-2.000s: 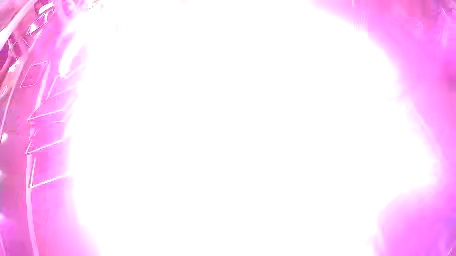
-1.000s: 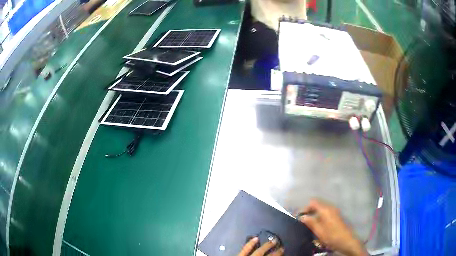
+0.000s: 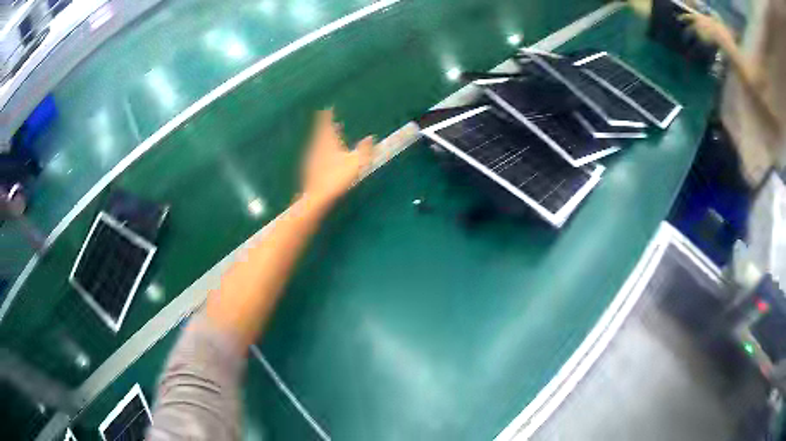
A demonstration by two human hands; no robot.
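Note:
My left hand is stretched out over the green belt. It looks empty with its fingers apart, a little blurred. My right hand is out of the picture. Several overlapping solar panels lie to the right of my left hand, dark cells and white borders showing. Another solar panel lies at the left on the far side of the pale strip, with a dark piece behind it. Part of a further panel shows at the bottom left, cut off by the edge.
The silver-framed light box is at the lower right, its top grey. A blurred dark device with small red and green lights is at the right edge. Another person's hand is at the top right beside a dark panel.
The view has swung left. The face-down panel and my right hand have left the picture. My left hand has gone from the panel's back to above the belt, and panels farther left now show.

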